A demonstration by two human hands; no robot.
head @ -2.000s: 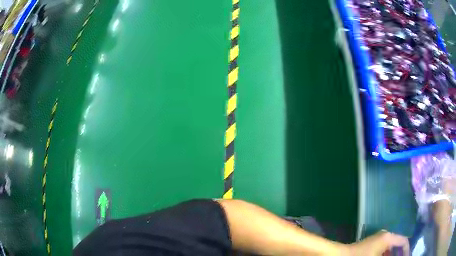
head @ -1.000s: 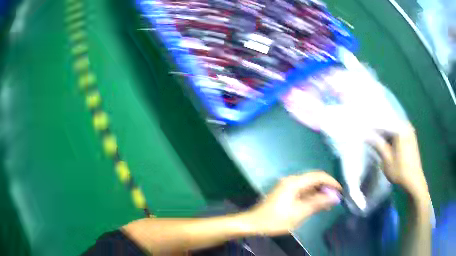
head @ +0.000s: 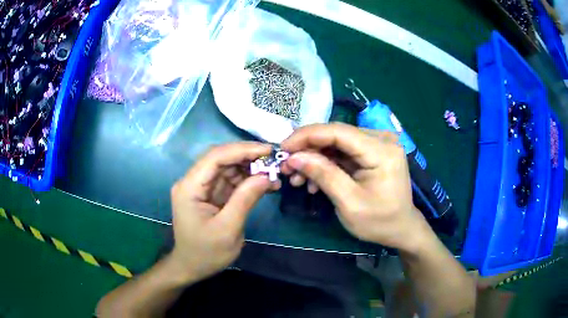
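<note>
A small pink plastic bracket (head: 268, 168), whitish in the glare, is held between both hands above the front of the bench. My left hand (head: 215, 199) pinches it between thumb and fingers from the left. My right hand (head: 349, 174) meets it from the right, its fingertips at a small ring-shaped or metal bit on the bracket. The fingertips hide part of the unit. Screws (head: 277, 88) lie heaped in an opened white bag (head: 317, 68) just beyond the hands.
A clear bag (head: 140, 74) with pink pieces lies left of the screw bag. Blue-black electric screwdriver (head: 418, 160) lies right, partly behind my right hand. A small pink unit (head: 451, 119) sits beyond it. Left blue tray (head: 62, 118) is full; right blue tray (head: 489, 155) holds dark parts.
The view has swung right to the bench with the screws, screwdriver and right tray. My right hand has left the clear bag, and both hands have come together at the pink bracket.
</note>
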